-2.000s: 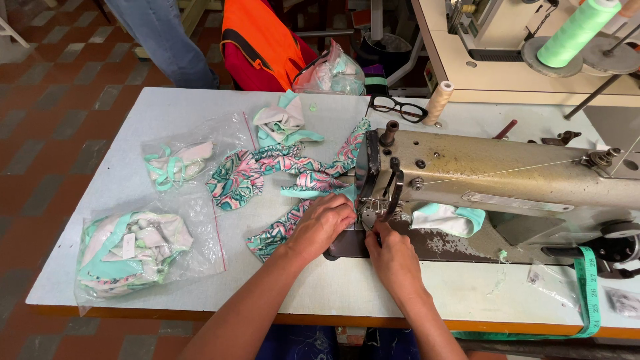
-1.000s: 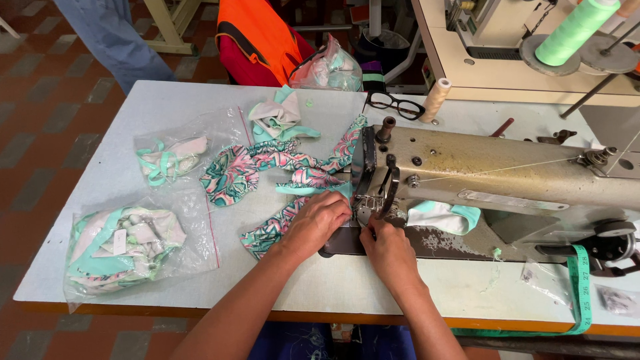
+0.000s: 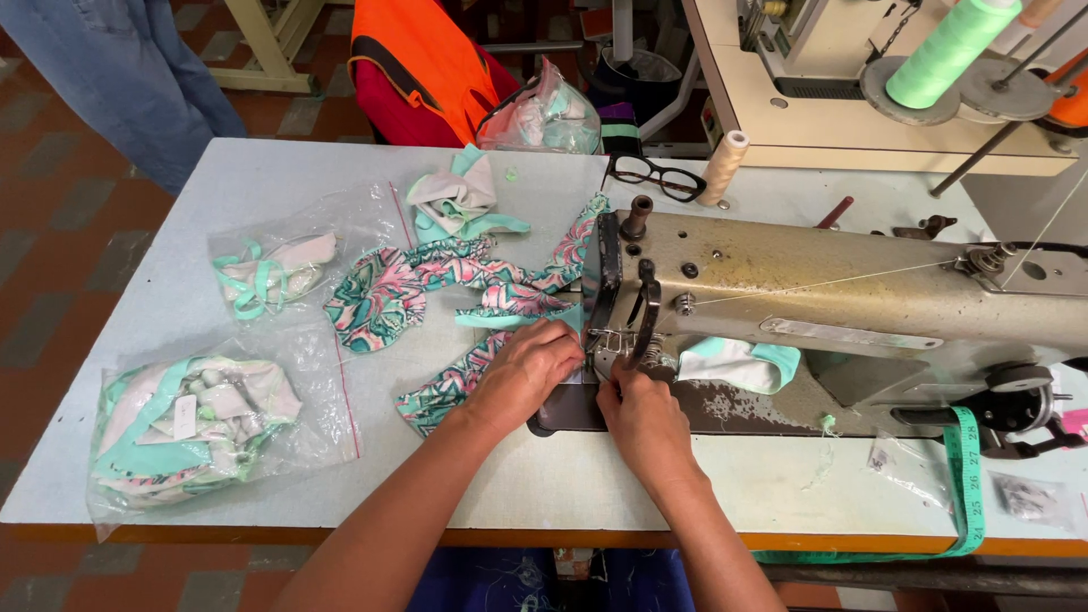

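Note:
An industrial sewing machine [image 3: 765, 280] stands on the right half of the table, its needle end toward the middle. My left hand [image 3: 527, 370] pinches the mint edge of a patterned fabric piece [image 3: 520, 308] just left of the presser foot. Close to the needle area, my right hand [image 3: 642, 408] has its fingers bent at the foot; whether they grip cloth is hidden. More patterned ruffled fabric [image 3: 378, 297] spreads to the left. A white and mint fabric piece [image 3: 739, 365] lies under the machine arm. Thread runs along the machine head.
Two clear plastic bags, one with cut fabric [image 3: 212, 416], the other with mint straps [image 3: 272, 272], lie at left. Behind are a mint fabric bundle [image 3: 455, 195], eyeglasses [image 3: 654, 176] and a beige thread cone [image 3: 725, 167]. A green tape measure [image 3: 967, 484] hangs over the front edge. A person's trousered legs [image 3: 136, 76] show back left.
Both hands stay near the presser foot. The view has shifted slightly; nothing else has plainly changed.

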